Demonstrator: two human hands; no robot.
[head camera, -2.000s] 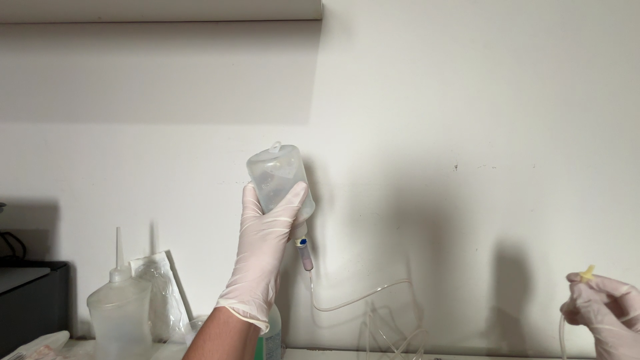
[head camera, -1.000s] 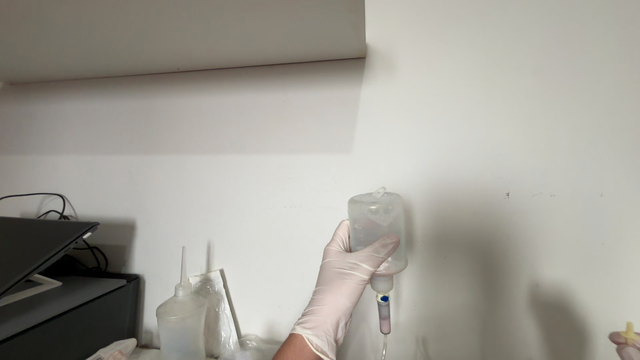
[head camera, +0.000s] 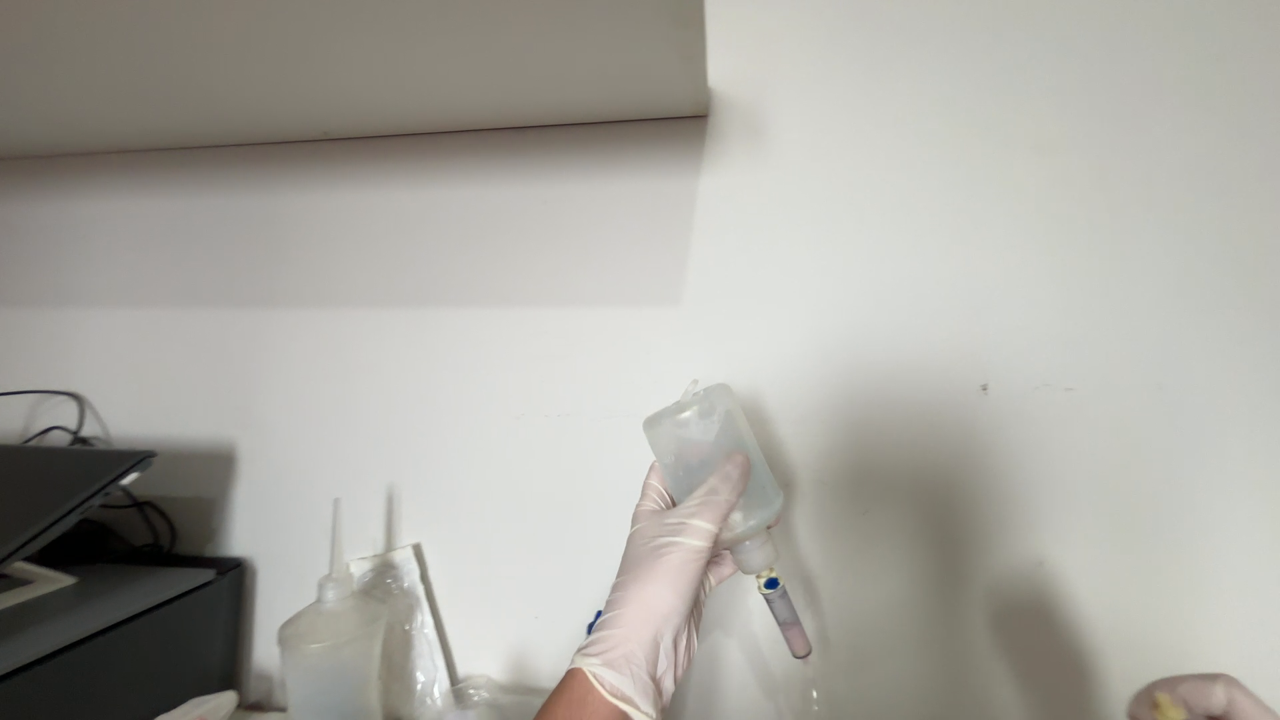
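Note:
Gloved in thin white latex, my left hand (head camera: 675, 575) grips a translucent plastic infusion bottle (head camera: 710, 440), held upside down and tilted, with its neck to the lower right. A drip chamber (head camera: 787, 618) with a blue dot near its top is fitted to the neck, and clear tubing (head camera: 813, 690) runs down from it out of view. At the bottom right edge my gloved right hand (head camera: 1200, 697) is only partly visible, holding a small yellow connector (head camera: 1167, 706); the rest of that hand is cut off.
A squeeze bottle with a thin nozzle (head camera: 330, 640) stands at lower left, beside a clear plastic package (head camera: 405, 620). Farther left are a dark boxy device (head camera: 130, 640), a dark panel above it (head camera: 65, 490) and black cables (head camera: 150, 515). A cabinet or shelf (head camera: 350, 65) juts out overhead.
The infusion bottle in my left hand was nearly upright a second ago and now leans, its top to the left. The view has shifted upward and left since the oldest frame.

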